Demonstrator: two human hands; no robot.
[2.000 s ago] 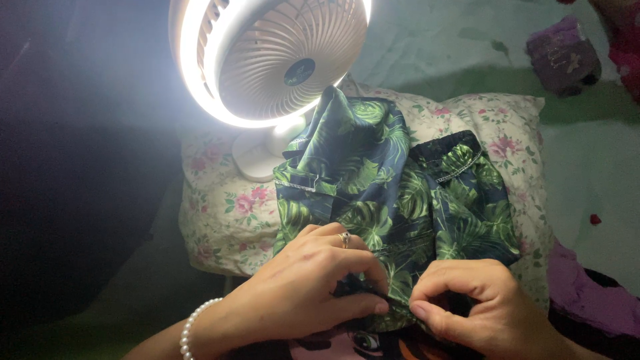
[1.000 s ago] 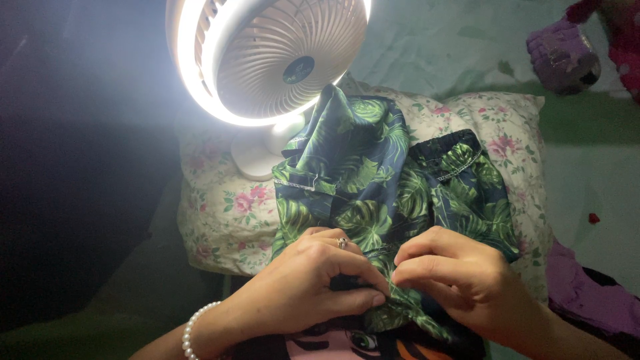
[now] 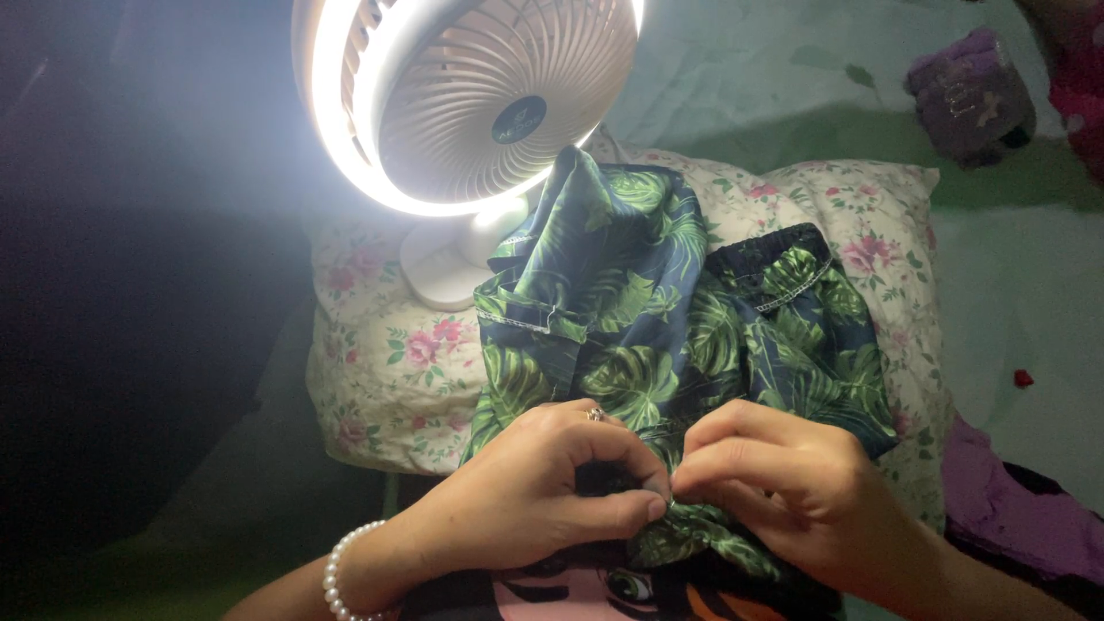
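Observation:
A dark blue garment with green leaf print [image 3: 634,375] lies bunched over a floral pillow [image 3: 414,371], its dark gathered edge at the right. My left hand [image 3: 573,483], with a ring and a pearl bracelet [image 3: 332,573], pinches the garment's fabric between thumb and forefinger. Close against those fingertips, my right hand [image 3: 768,483] has its fingers pinched together at the same piece of cloth. Whether something tiny is held between the fingertips is too small to tell. Below the hands shows a dark cloth printed with a face and a green eye [image 3: 630,586].
A lit ring-light fan [image 3: 509,103] stands on the pillow behind the garment, on a white base [image 3: 440,272]. At the upper right lies a purple fuzzy item [image 3: 970,99]. Purple cloth [image 3: 1000,500] lies at the right, with a small red bit [image 3: 1023,379] above it on the pale green sheet.
My right hand has moved up from the lower edge of the cloth, and its fingertips are now against those of my left hand. The left hand has hardly moved.

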